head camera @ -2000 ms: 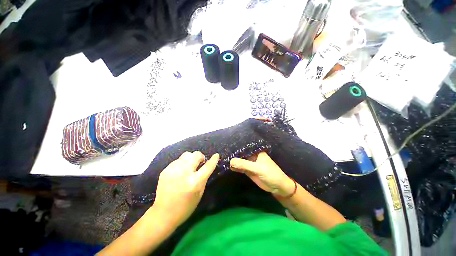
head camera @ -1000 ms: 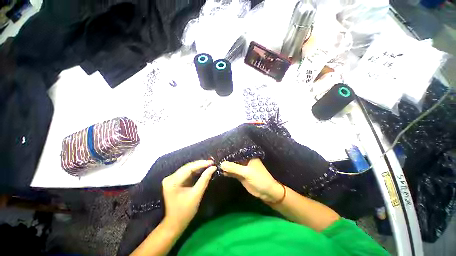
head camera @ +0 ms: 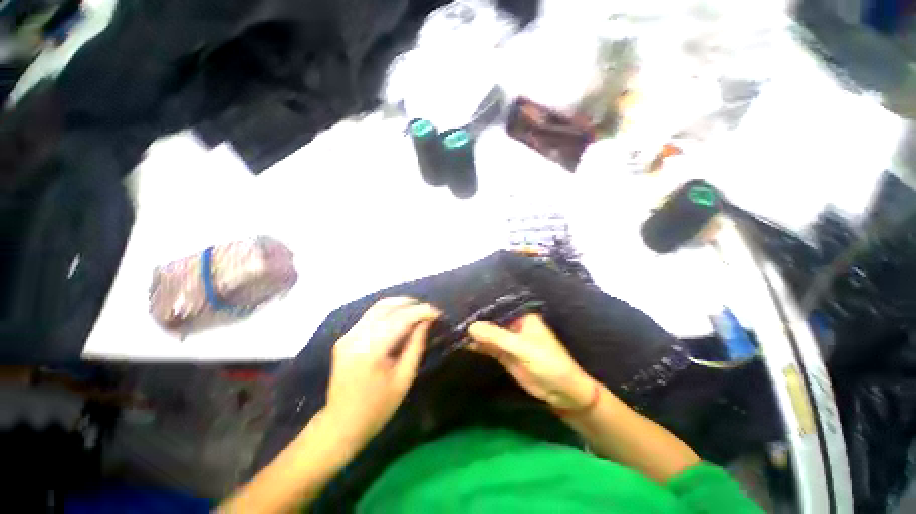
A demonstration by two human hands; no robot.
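Note:
A black garment piece (head camera: 402, 286) lies over the lap and against the front edge of the white table. A narrow trim with pale flecks (head camera: 502, 306) runs along the part between the hands. My left hand (head camera: 380, 351) is at the cloth left of the trim, thumb and fingertips close together; whether they pinch anything is blurred. My right hand (head camera: 532, 359) holds the trimmed edge between thumb and fingers, just right of my left hand. No needle or thread can be made out in the blur.
Striped bundle (head camera: 226, 283) at left on the white table (head camera: 331, 201). Two black thread cones (head camera: 445, 161) at the back, another cone (head camera: 681, 216) at right. Blurred phone (head camera: 547, 131) behind. Small round pieces (head camera: 539, 229) beyond the garment. A pale curved rail (head camera: 778, 321) at right.
My left hand has moved up and its fingertips have come away from the right thumb. A gap now shows between the hands. The whole view has shifted slightly and blurred.

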